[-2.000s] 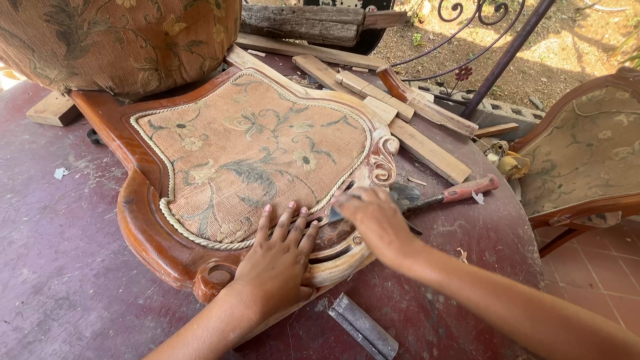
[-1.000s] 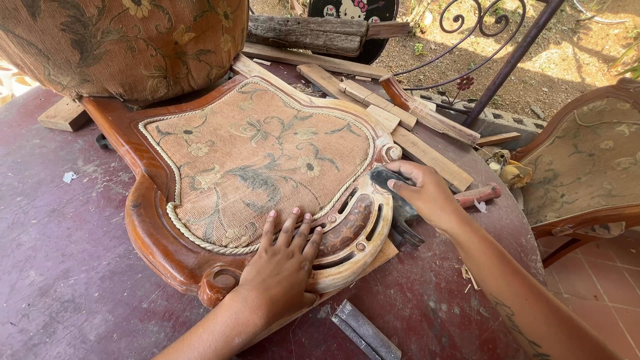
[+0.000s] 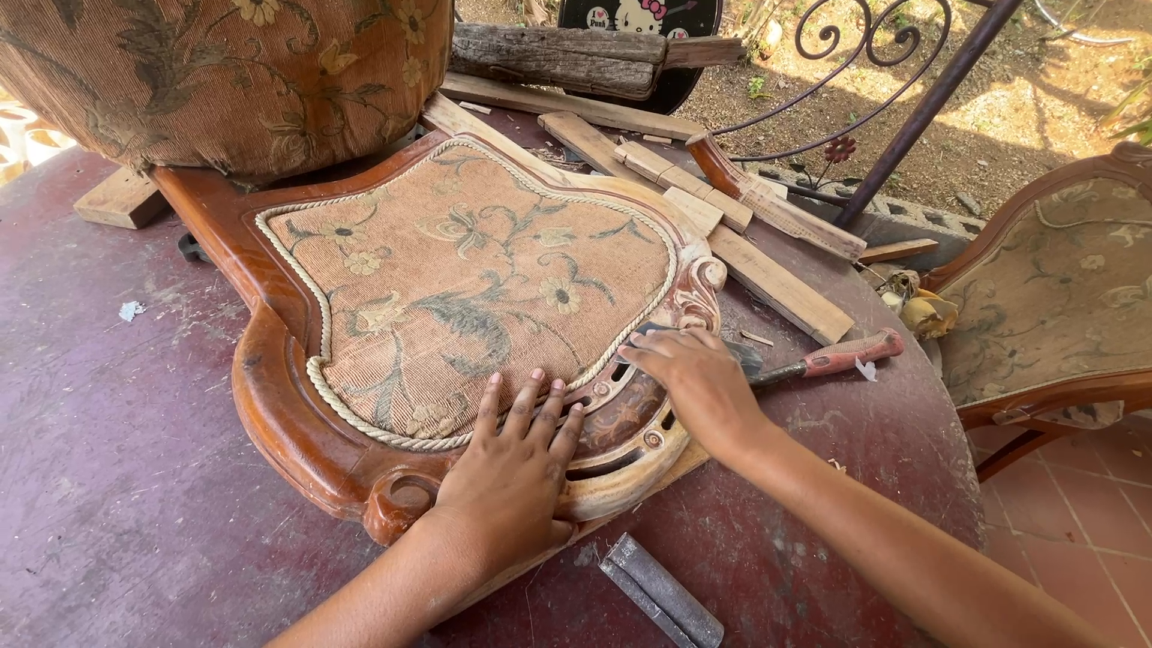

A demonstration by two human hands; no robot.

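A carved wooden chair back [image 3: 270, 378] with floral upholstery [image 3: 504, 288] and a cord trim lies on a dark red table. My left hand [image 3: 513, 459] rests flat, fingers spread, across the cord and the carved rail. With bent fingers, my right hand [image 3: 702, 382] presses a dark sheet, apparently sandpaper [image 3: 650, 331], against the pale, bare wood near the carved scroll [image 3: 708, 274]. Just beyond that hand lies a red-handled tool [image 3: 850, 352], its metal end partly hidden. A grey folded piece, perhaps sandpaper [image 3: 661, 589], lies near the table's front edge.
Wooden strips [image 3: 783, 283] and a weathered wood block [image 3: 558, 61] lie behind the chair back. The upholstered seat [image 3: 225, 81] rises at upper left, beside a small wood block [image 3: 123, 198]. Another upholstered chair [image 3: 1053, 288] stands at right, past the edge of the table [image 3: 117, 423].
My right hand has moved from the scroll end of the rail back inward toward the cord, still with the dark sheet. My left hand has stayed on the chair back.
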